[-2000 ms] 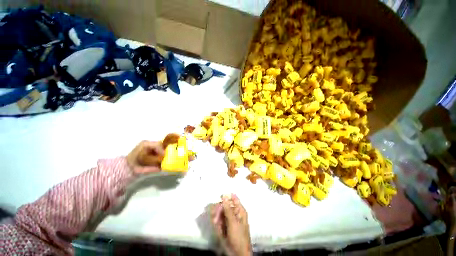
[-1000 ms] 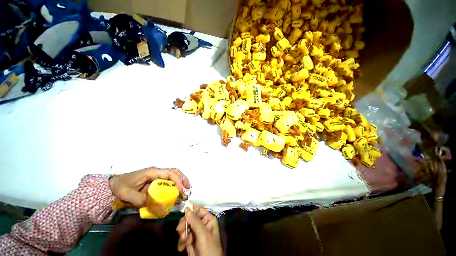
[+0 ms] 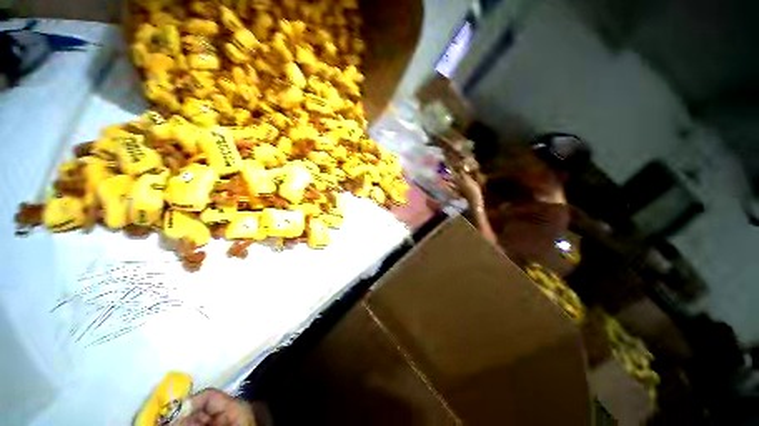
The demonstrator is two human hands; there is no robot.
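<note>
A yellow plush keychain toy (image 3: 166, 395) is at the bottom edge, cut off by the frame, just over the near part of the white table. My right hand (image 3: 218, 409) is at the bottom edge beside it, its fingers closed at the toy's silvery metal end. The hand is blurred and partly cut off; any thin strand between the fingers cannot be told. My left hand is not in view. Loose thin loop fasteners (image 3: 125, 295) lie in a sparse heap on the white table (image 3: 37, 349).
A large pile of yellow toys (image 3: 250, 158) spills from a tipped carton (image 3: 395, 58). An open brown carton (image 3: 483, 333) stands below the table edge. Clear plastic bags (image 3: 408, 137) lie beyond. Another person (image 3: 533, 216) is at the right, near more yellow toys (image 3: 628, 349).
The view has swung right and the table scene has shifted left. The toy and my right hand are now at the bottom edge; my left hand has left the picture. Loose fasteners show more clearly.
</note>
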